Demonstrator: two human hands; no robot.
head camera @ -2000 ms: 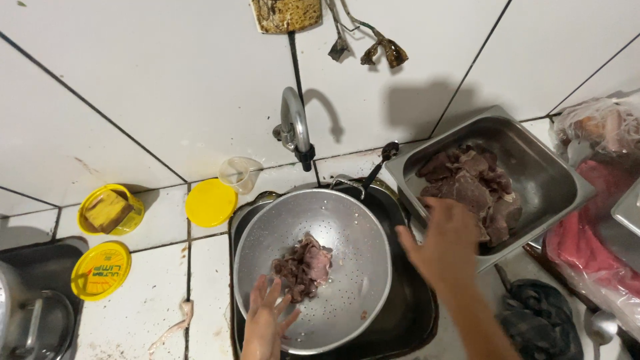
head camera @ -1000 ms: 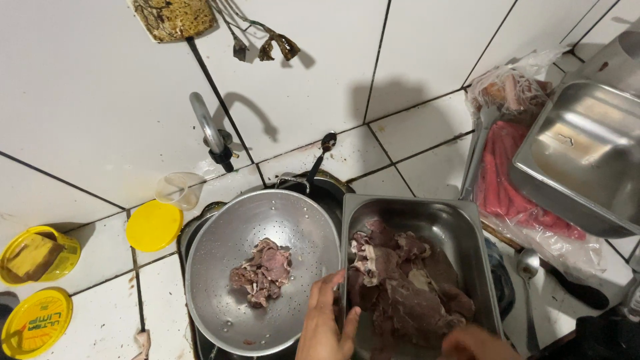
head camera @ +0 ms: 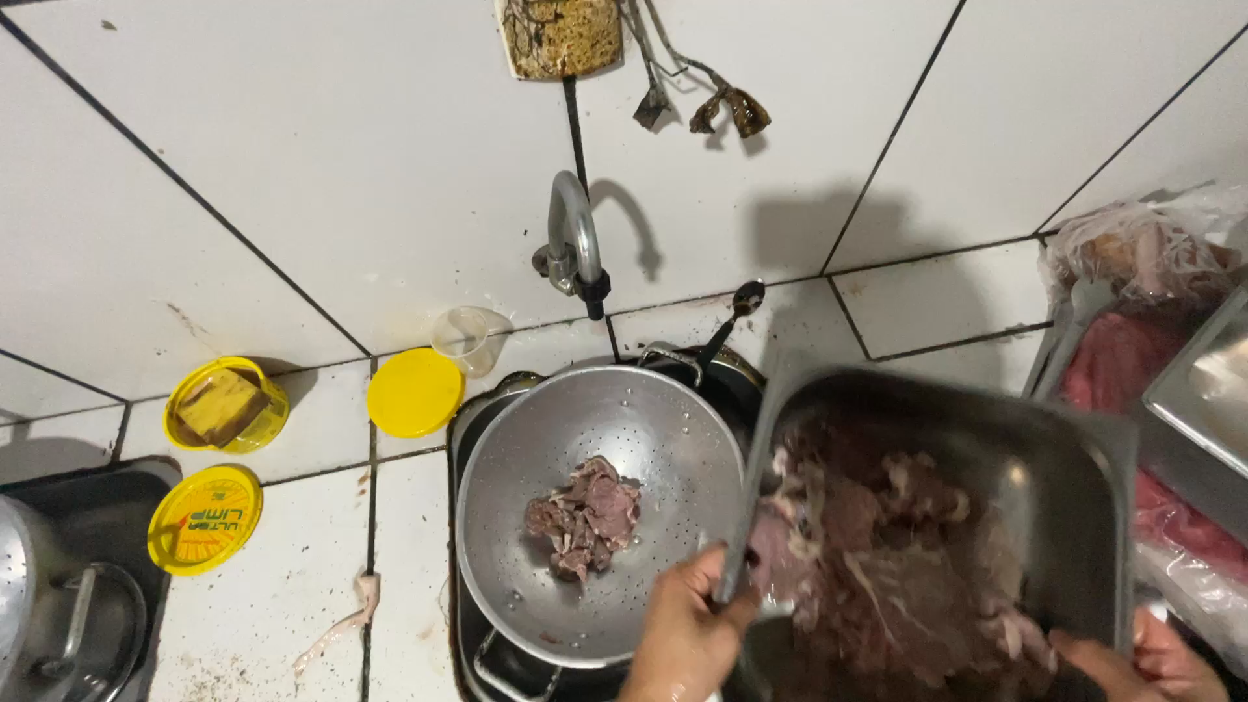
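Note:
My left hand (head camera: pixel 687 624) grips the left rim of a deep steel pan (head camera: pixel 1063 448), which is raised and tilted beside the colander. Around its right wall my right hand (head camera: pixel 1141 658) is closed, partly cut off by the frame edge. Dark raw meat pieces (head camera: pixel 907 575) lie in the pan, slightly blurred. An aluminium colander (head camera: pixel 682 448) rests over the sink basin, and a small heap of meat (head camera: pixel 590 517) sits at its middle.
A metal faucet (head camera: pixel 575 229) stands behind the colander. A black-handled spoon (head camera: pixel 726 322) leans near the rim. Yellow lids (head camera: pixel 415 392), a yellow tub with a sponge (head camera: pixel 226 405), a clear cup (head camera: pixel 463 336) and a meat scrap (head camera: pixel 341 624) lie left. Bagged meat (head camera: pixel 1107 361) is at right.
Two seconds ago the pan rested on the counter at right with a hand over its meat. Now both hands hold it up, nearer the camera. The view has swung right and back.

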